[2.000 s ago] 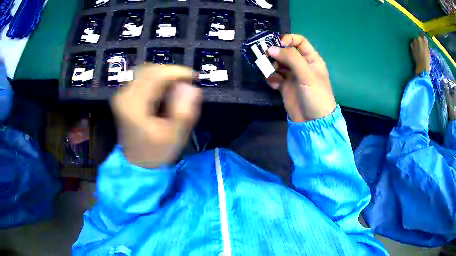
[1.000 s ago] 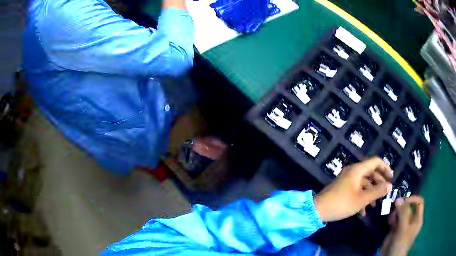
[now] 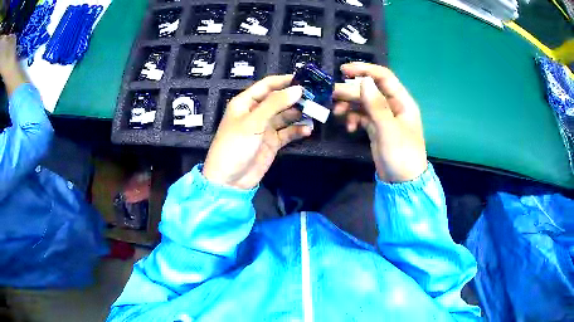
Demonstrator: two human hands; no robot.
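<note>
A black watch body (image 3: 316, 83) with a dark glass face and a white label (image 3: 316, 111) is held up over the front of a black foam tray (image 3: 208, 137). My left hand (image 3: 248, 132) grips it at its left side with thumb and fingers. My right hand (image 3: 393, 122) is at its right edge, with fingertips touching or nearly touching it; whether they grip anything cannot be told. The tray has rows of square pockets, many holding watch bodies with white labels. The hands hide some front pockets.
Blue straps (image 3: 73, 33) lie on a white sheet (image 3: 55, 80) at the left, near another person's arm (image 3: 22, 104). The green bench (image 3: 459, 94) extends right to a clear bag (image 3: 557, 82). Another blue smock (image 3: 528, 251) shows at lower right. A cardboard box (image 3: 104, 188) is below.
The view turned left and has come back to the front. Two seconds ago my right hand alone held a watch body and my left was blurred away from it; now my left hand grips one.
</note>
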